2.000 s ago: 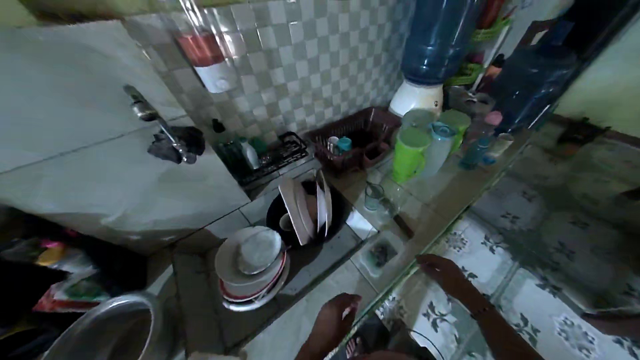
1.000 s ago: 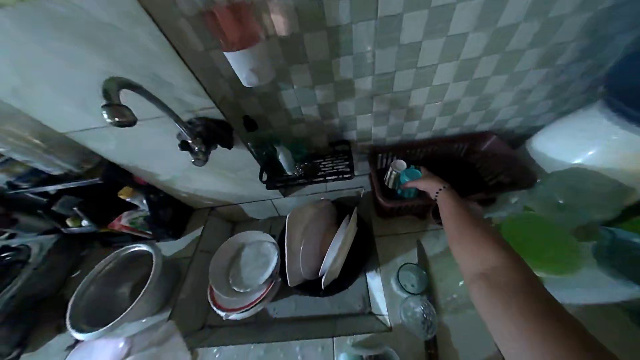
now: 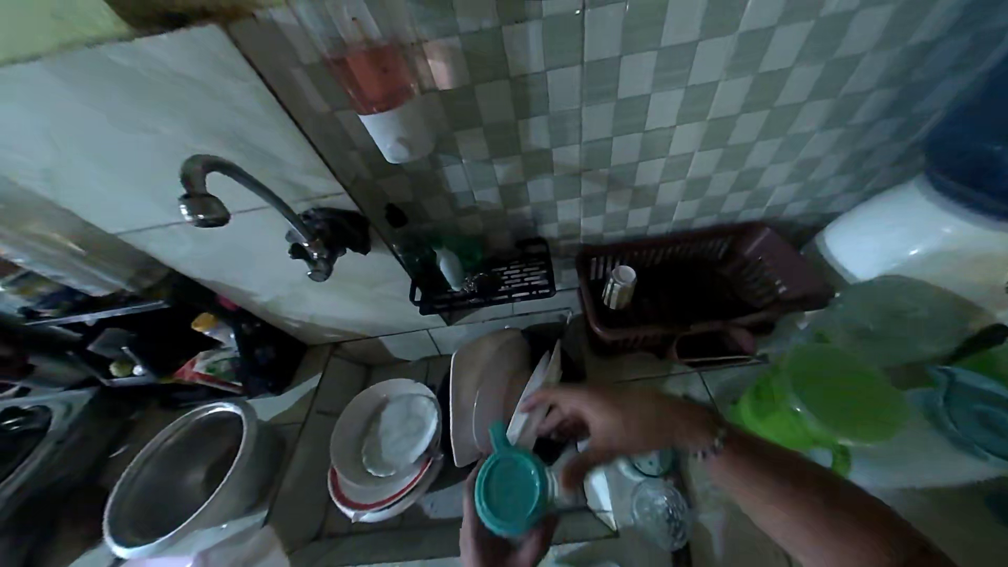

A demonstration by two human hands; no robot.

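Note:
My left hand (image 3: pixel 504 543), at the bottom middle, holds a small container with a teal plastic lid (image 3: pixel 512 490) from below. Just right of it, my right hand (image 3: pixel 594 421) is blurred, fingers spread over the container and in front of the plates. Behind both hands, plates (image 3: pixel 492 386) stand on edge in a dark pan in the sink. To their left is a stack of bowls (image 3: pixel 386 433), the lower one red-rimmed. A white patterned cup (image 3: pixel 620 287) stands in the brown plastic basket (image 3: pixel 709 335). A clear glass (image 3: pixel 660 513) is below my right forearm.
A curved metal faucet (image 3: pixel 252 185) juts from the left wall. A large metal pot (image 3: pixel 185 480) sits at lower left. A black rack (image 3: pixel 504 287) holds a bottle. Green pitchers (image 3: pixel 827 394) and a water dispenser (image 3: pixel 906 224) stand at right.
My right hand has come back from the basket to the sink area. The teal item it touched in the basket no longer shows there; a teal-lidded container is now in my left hand.

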